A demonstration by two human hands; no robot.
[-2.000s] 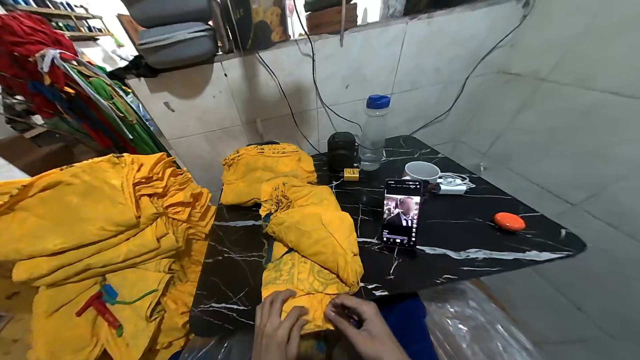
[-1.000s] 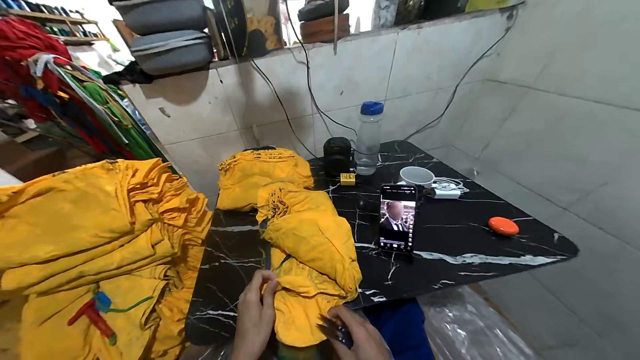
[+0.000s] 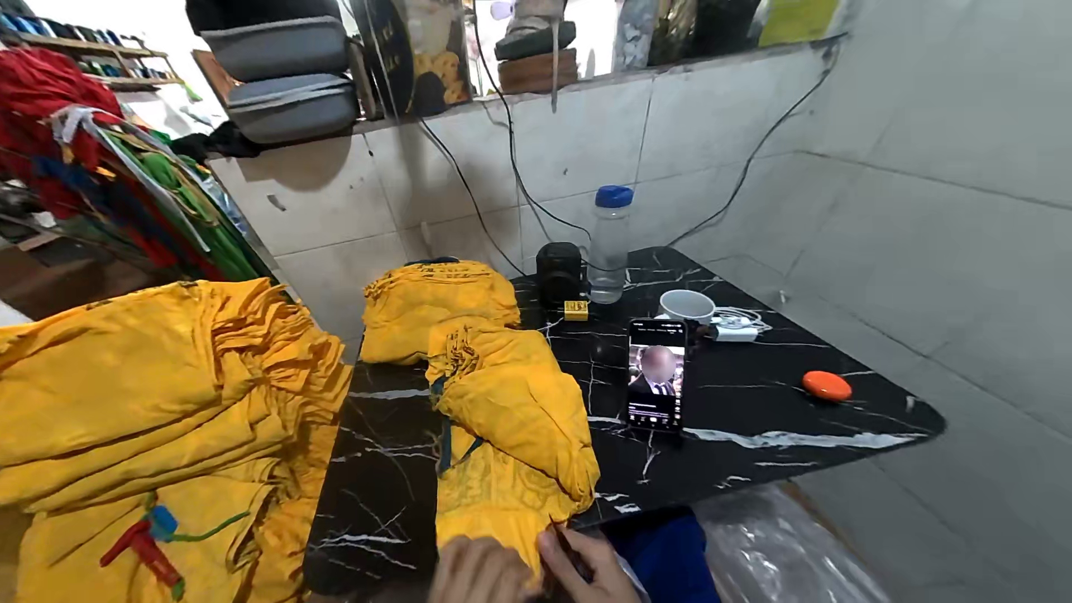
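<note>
Yellow cloth [image 3: 502, 494] lies over the front edge of the black marbled table [image 3: 377, 469], with a bunched yellow fold on top of it. My left hand [image 3: 486, 571] presses on the cloth's near end, fingers curled over it; its fingertips are partly hidden. My right hand [image 3: 590, 569], just beside it, holds a small dark pointed tool [image 3: 571, 548] against the cloth's right edge; the tool's kind cannot be told. Another folded yellow bundle [image 3: 444, 306] sits farther back on the table.
A phone [image 3: 656, 377] stands upright right of the cloth. Behind are a black speaker-like object [image 3: 559, 272], a water bottle [image 3: 611, 247], a white cup [image 3: 687, 306] and a charger [image 3: 737, 332]. An orange disc [image 3: 827, 386] lies right. Stacked yellow cloth [image 3: 126, 377] fills the left.
My left hand has moved from the cloth's left side toward its near end, closer to my right hand. The cloth's near part, bunched a second ago, now lies flatter.
</note>
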